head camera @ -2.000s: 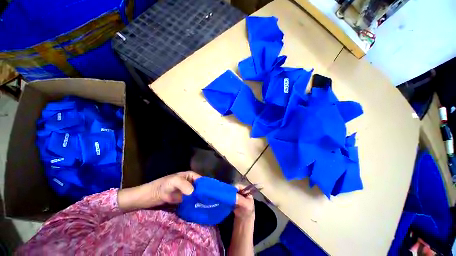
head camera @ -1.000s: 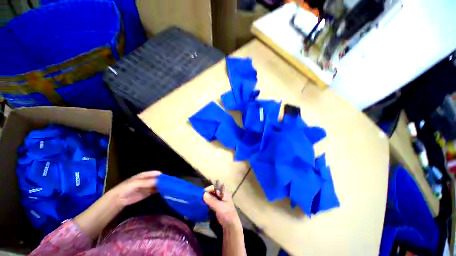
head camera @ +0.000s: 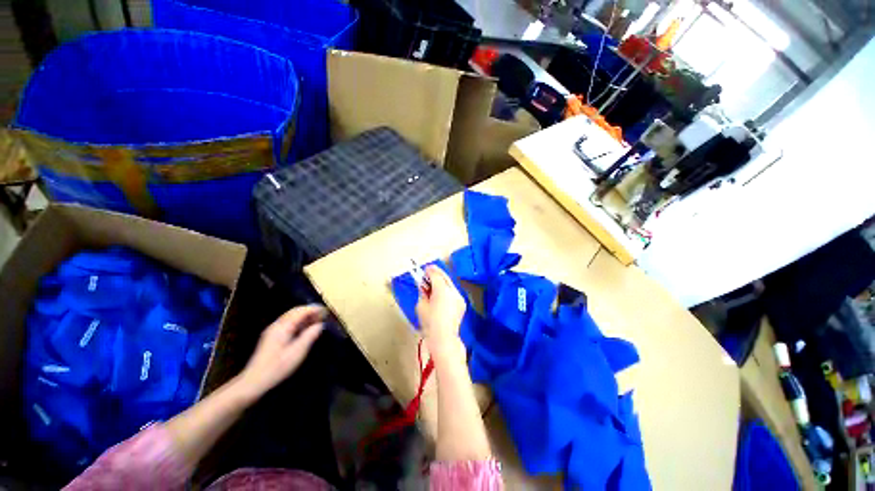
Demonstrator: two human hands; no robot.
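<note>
My right hand is over the left part of the blue panel pile on the table. It holds small snips, blades pointing up and away, with a red strap hanging below. A blue panel lies under or beside its fingers; whether they grip it is hidden. My left hand is open and empty, fingers slightly curled, between the carton and the table edge. The open carton at the left holds many blue panels, some with white logos.
A dark crate stands against the table's far left edge. Big blue woven bins and a brown carton are behind. A black object lies by the pile. A sewing machine stands beyond; thread cones are at right.
The blue panel held between my hands is gone from them. My right hand has moved forward with the snips to the table pile. My left hand has opened. The view has tilted up.
</note>
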